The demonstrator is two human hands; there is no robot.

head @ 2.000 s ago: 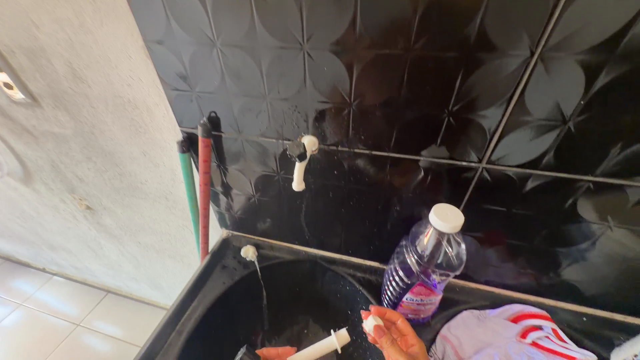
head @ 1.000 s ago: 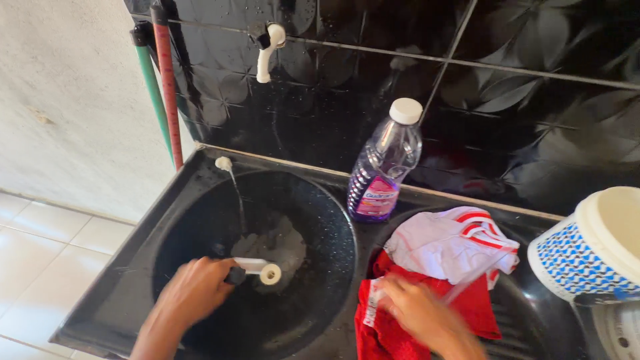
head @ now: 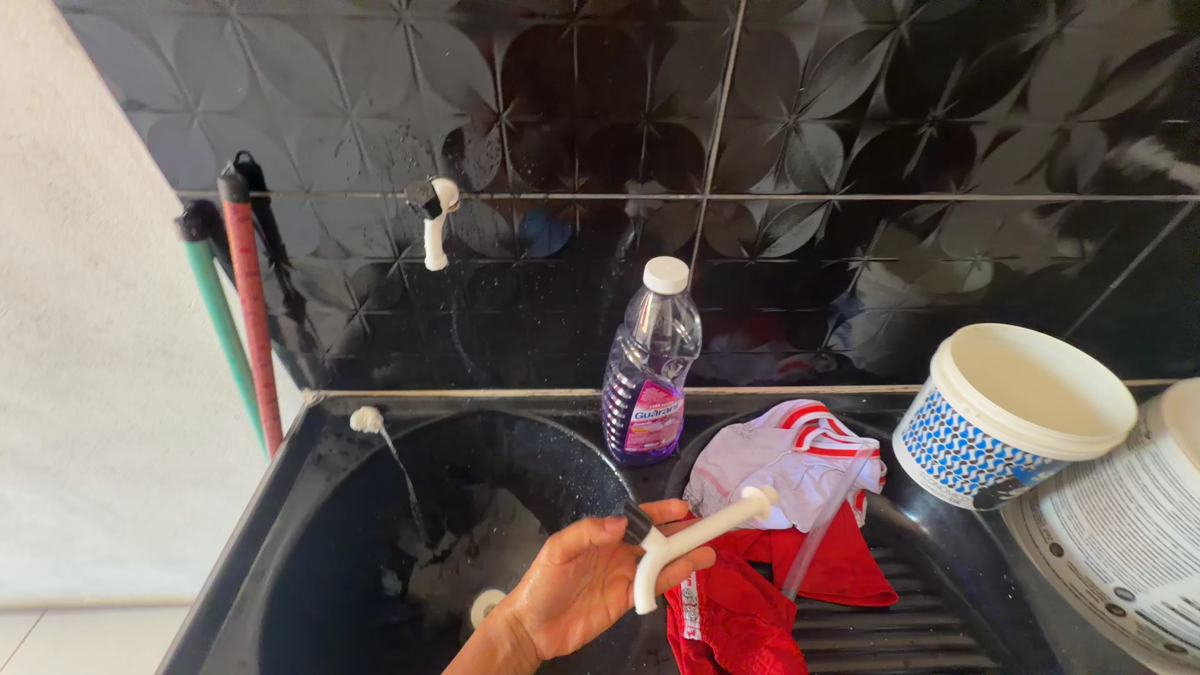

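Observation:
My left hand (head: 586, 586) reaches in from the bottom edge, palm up, over the rim between the basin and the washboard side. Its fingers are closed around a white plastic tap (head: 698, 539) with a black handle; the flanged end points up and right, the curved spout down. My right hand is out of view. Another white tap (head: 436, 225) with a black handle is fixed to the tiled wall. A bottle of purple liquid (head: 647, 366) with a white cap stands behind my hand. Right of it lie a white cloth garment (head: 769, 459) with red trim and a red garment (head: 741, 609).
The black round basin (head: 309, 525) is at left, with a white round piece (head: 486, 607) in it. A white fitting (head: 367, 419) is at its corner. A patterned white bucket (head: 994, 422) and a larger printed container (head: 1125, 525) stand right. Red (head: 251, 309) and green poles (head: 220, 328) lean at left.
My left hand has moved up and right from the basin, still holding the loose tap. My right hand, on the red garment one second ago, has left the view.

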